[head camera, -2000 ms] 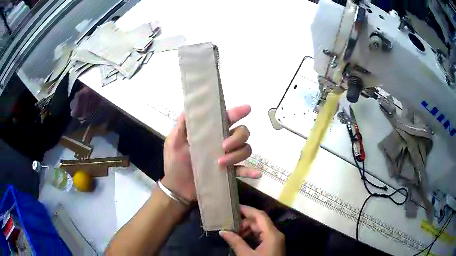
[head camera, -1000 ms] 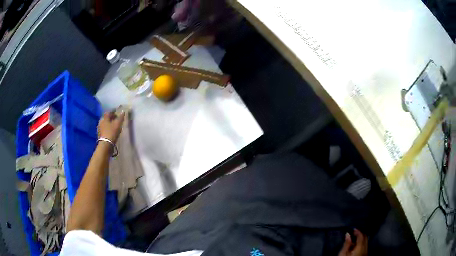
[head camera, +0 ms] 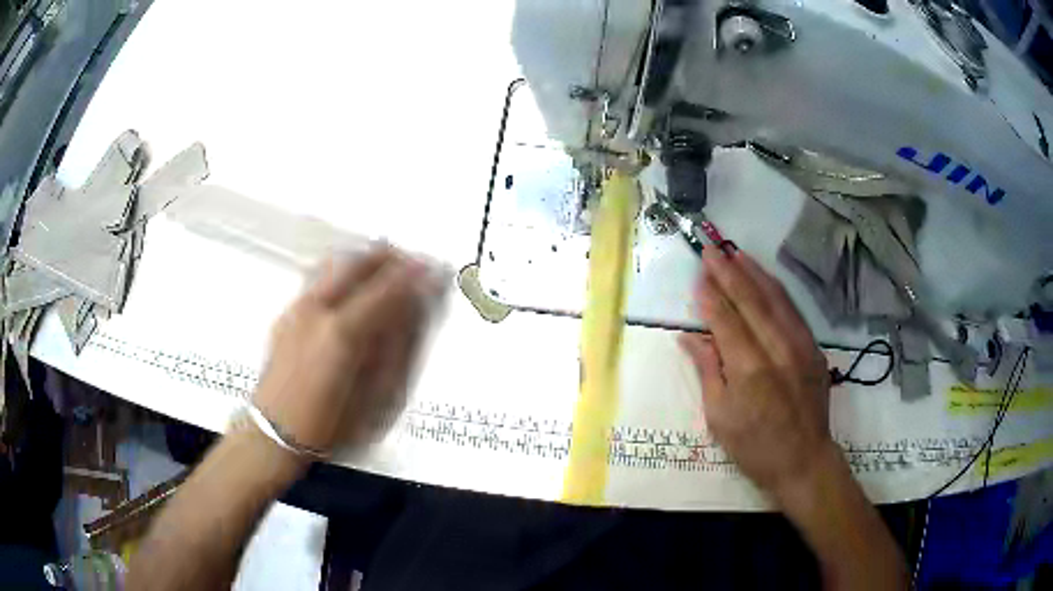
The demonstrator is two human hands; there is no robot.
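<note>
My left hand is blurred over the white table left of the needle plate. Its fingertips are at the right end of a pale, blurred strip that reaches back toward a pile of grey-beige end pieces. Whether the fingers grip the strip is unclear. My right hand is right of the yellow guide tape, thumb apart from the fingers. Its fingertips are at the red handles of the thread snips, which lie below the black knob-like attachment. The needle area is partly hidden by machine parts.
The white sewing machine head fills the upper right. Grey-taupe zippers lie tangled right of the snips, with a black cord below them. Printed ruler marks run along the table's front edge. Part of a blue bin shows at lower right.
The view has swung from the side table and blue bin back to the sewing machine. Both hands are now over the machine table. The stack of strips held two seconds ago is out of view.
</note>
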